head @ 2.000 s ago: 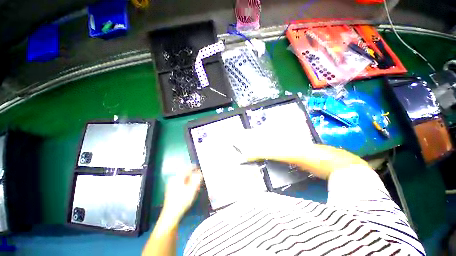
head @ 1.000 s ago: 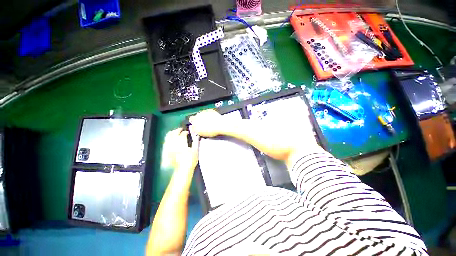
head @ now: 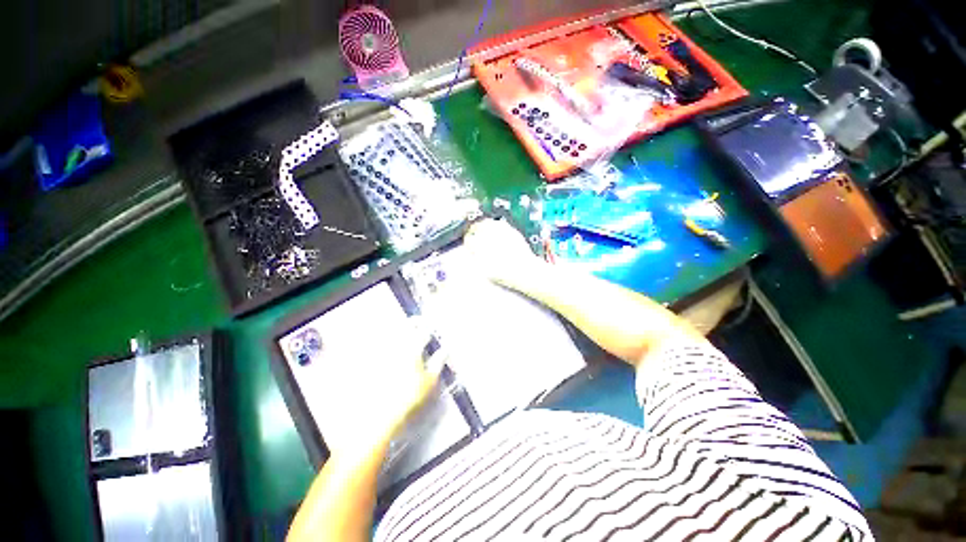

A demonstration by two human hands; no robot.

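The black two-pocket tray [head: 298, 394] lies before me, turned at an angle. Its left pocket holds a silver-white panel [head: 360, 344] with a dark round lens cluster [head: 307, 346] at the top left corner. Its right pocket holds a second silver-white panel [head: 508, 344] with small rings at its top left corner. My right hand [head: 502, 254] is at the top edge of the right panel, fingers bunched and washed out. My left hand [head: 408, 394] is over the left panel near the centre bar, fingertips by a small dark spot. Whether either hand holds anything cannot be told.
A small-parts tray [head: 350, 249] with a perforated strip [head: 299, 169], a bagged lens sheet [head: 403, 185] and loose rings lie behind. An orange-red tray [head: 546, 159], blue sheet [head: 678, 259] and dark and orange covers [head: 835, 224] lie right. Another panel tray [head: 219, 423] is left.
The view has turned, so the bench appears rotated. My right hand has gone from the left panel's top corner to the right panel's top edge. My left hand has moved onto the tray's middle.
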